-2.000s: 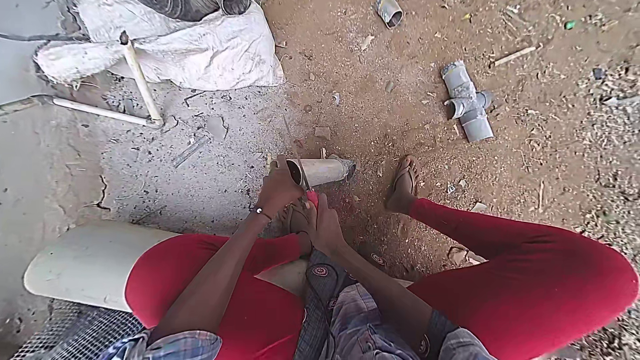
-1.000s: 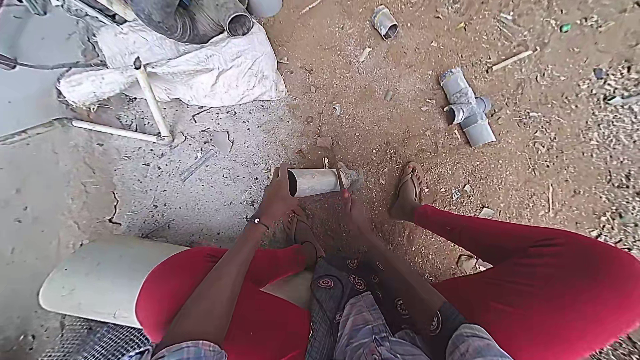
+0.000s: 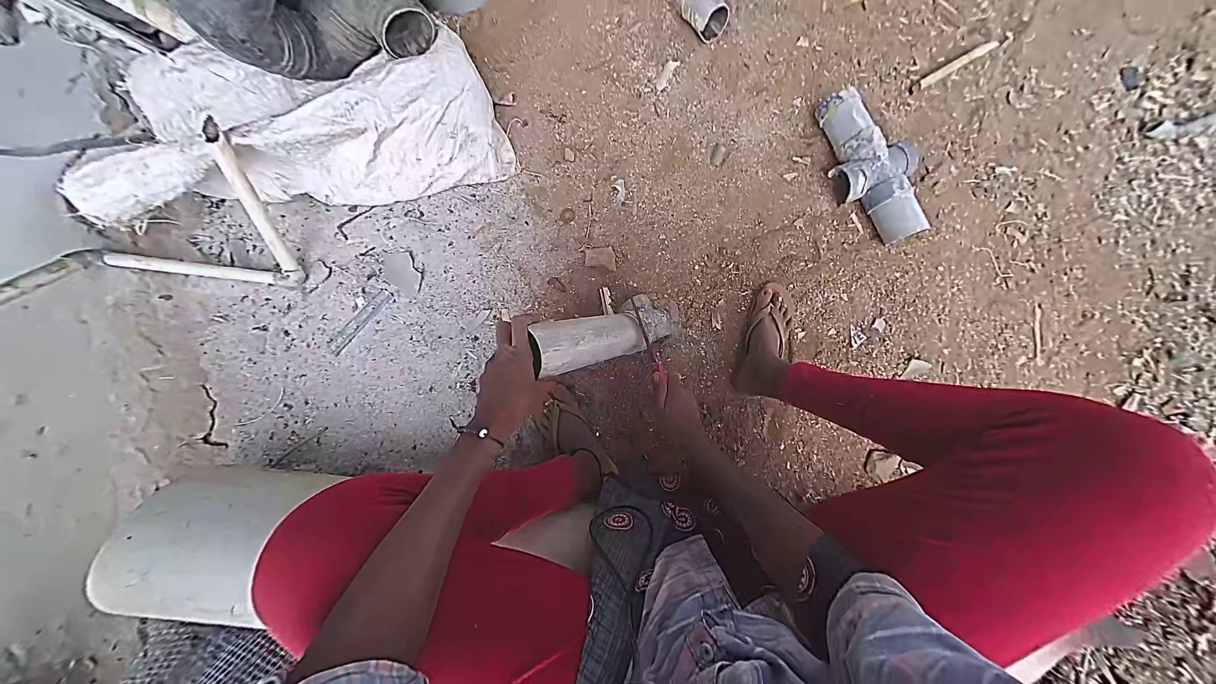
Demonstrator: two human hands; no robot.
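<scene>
A short plastic pipe [image 3: 587, 344] lies on the ground between my feet, its open end to the left and a grey fitting [image 3: 654, 319] at its right end. My left hand [image 3: 510, 378] grips the rim of the open end. In my right hand [image 3: 676, 408] is the red handle of a thin-bladed tool [image 3: 642, 328], perhaps a hacksaw blade. The blade crosses the pipe near the fitting; whether it touches the pipe cannot be told.
A grey cross-shaped pipe fitting [image 3: 876, 169] and a short pipe piece [image 3: 706, 17] lie beyond. At the upper left are a white sack [image 3: 380, 123], a dark corrugated hose [image 3: 313, 43] and a thin white pipe with an elbow [image 3: 252, 204]. My sandalled feet flank the pipe.
Two seconds ago the blade and right hand were at the pipe's open end beside my left hand. The right hand has since moved right, to the fitting end. The left hand remains at the open end.
</scene>
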